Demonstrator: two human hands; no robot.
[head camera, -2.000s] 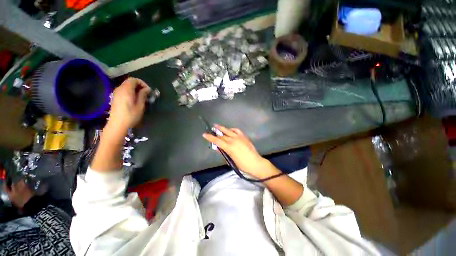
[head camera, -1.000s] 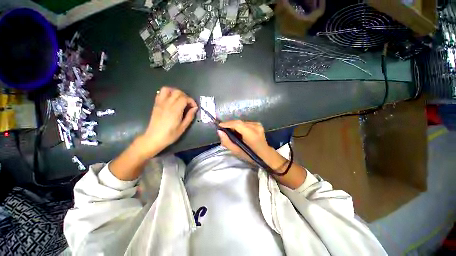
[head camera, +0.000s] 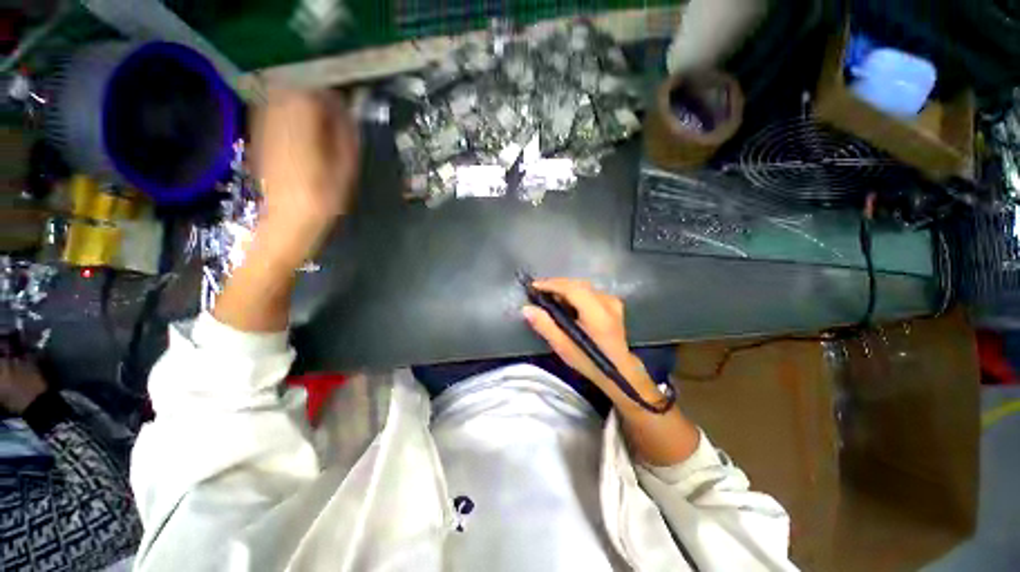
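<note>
My right hand (head camera: 591, 324) holds the black soldering iron (head camera: 584, 344), its dark tip pointing up and left over the bench. The cord loops at my wrist. My left hand (head camera: 300, 156) is motion-blurred, raised beside the purple-rimmed container. A small blurred silvery piece (head camera: 371, 108) shows at its fingertips; I cannot tell if it is held. The pile of modules (head camera: 520, 106) lies at the rear bench edge, with two bright flat modules at its front. Narrow silvery terminals (head camera: 229, 240) lie in a heap, partly hidden by my left forearm.
The purple-rimmed container (head camera: 170, 123) and a yellow item (head camera: 94, 223) are at left. A tape roll (head camera: 696, 112), carton (head camera: 895, 112) with a light-blue item, dark rings (head camera: 811, 162) and green mat (head camera: 783, 237) are at right. A person's sleeve (head camera: 67, 430) is lower left. A cardboard box (head camera: 772, 436) is lower right.
My left hand has moved from the bench front up and left towards the container. The flat module that lay under the iron tip no longer shows there. The view has shifted.
</note>
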